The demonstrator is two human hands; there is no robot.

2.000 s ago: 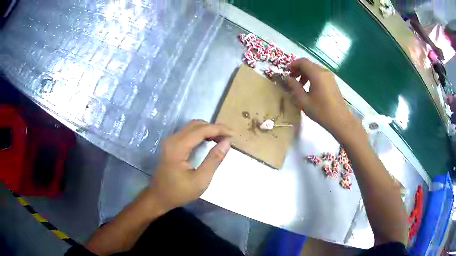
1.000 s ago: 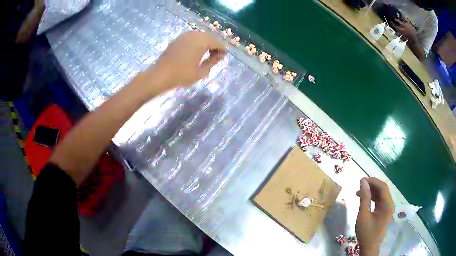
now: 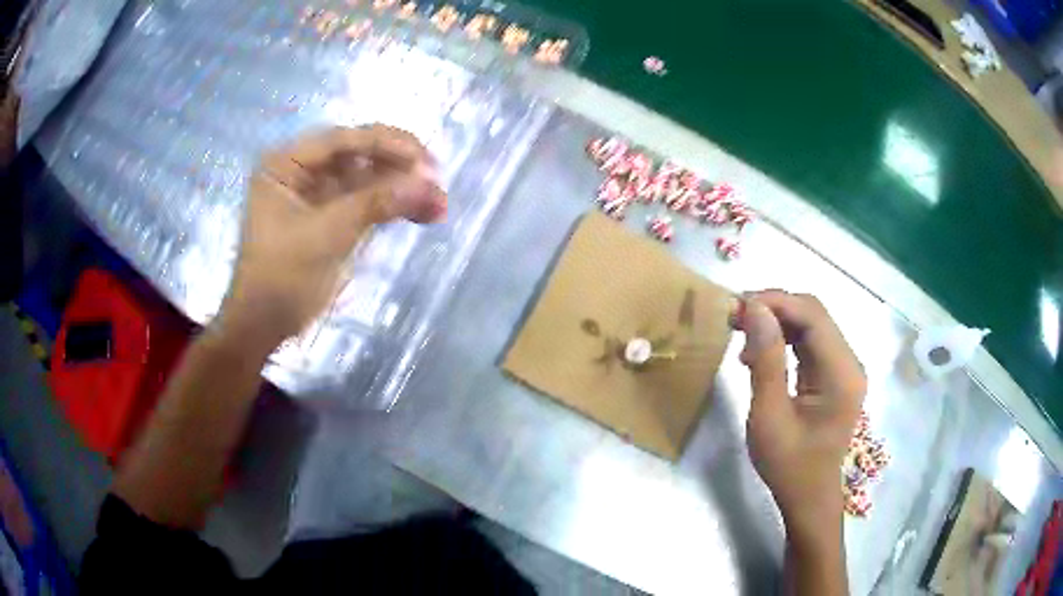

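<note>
A tan square board (image 3: 571, 285) with brown stains lies in front of me. A white dab (image 3: 636, 350) sits on it, with a thin pale stick (image 3: 664, 355) beside it. My right hand (image 3: 804, 390) is at the board's right corner, thumb and forefinger pinching a tiny part, mostly hidden. My left hand (image 3: 309, 221) is blurred above the clear plastic sheet (image 3: 152, 151), thumb and fingertips close together; whether it holds anything cannot be told. Red-and-white parts (image 3: 664, 186) lie loose beyond the board, and another pile (image 3: 863, 466) is partly behind my right wrist.
Joined peach pieces (image 3: 480, 26) stand in a row at the belt edge. The green belt (image 3: 804, 128) carries one small pinkish piece (image 3: 654, 65). A white bottle (image 3: 947, 346) lies at right. A second board (image 3: 968, 541) is lower right. A red stool (image 3: 111, 384) is at left.
My left hand has come back from near the row of joined pieces towards me. My right hand has moved to the board's corner and its fingertips have closed. The view has shifted.
</note>
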